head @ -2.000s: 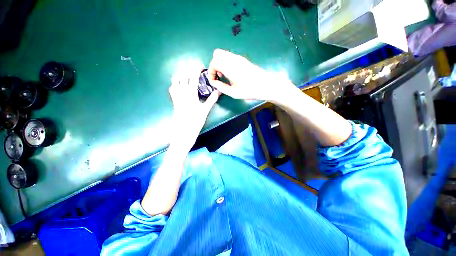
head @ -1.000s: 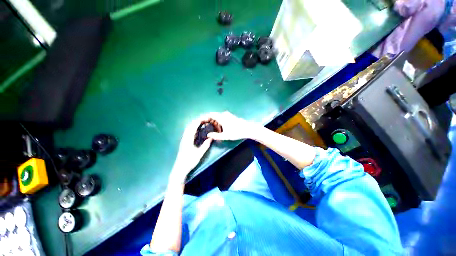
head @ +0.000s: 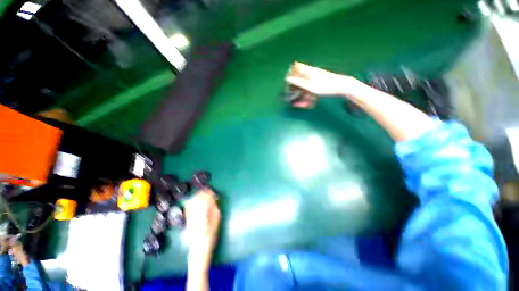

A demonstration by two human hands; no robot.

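Note:
My right hand is stretched out over the far part of the green bench, with its fingers over a round black part at bench level. My left hand is at the bench's left side, beside a loose group of round black parts. One more round black part is just beyond its fingertips. The picture is blurred, so whether the left hand touches or grips a part cannot be told.
A long black pad lies across the bench. Yellow button boxes, a pale sheet and an orange machine are at left. Blurred dark parts are beyond my right forearm. Another person's hand shows at the lower left.
My hands, together around a black part before, are now apart. The right has reached out far across the bench; the left has moved to the left group. The view has swung left.

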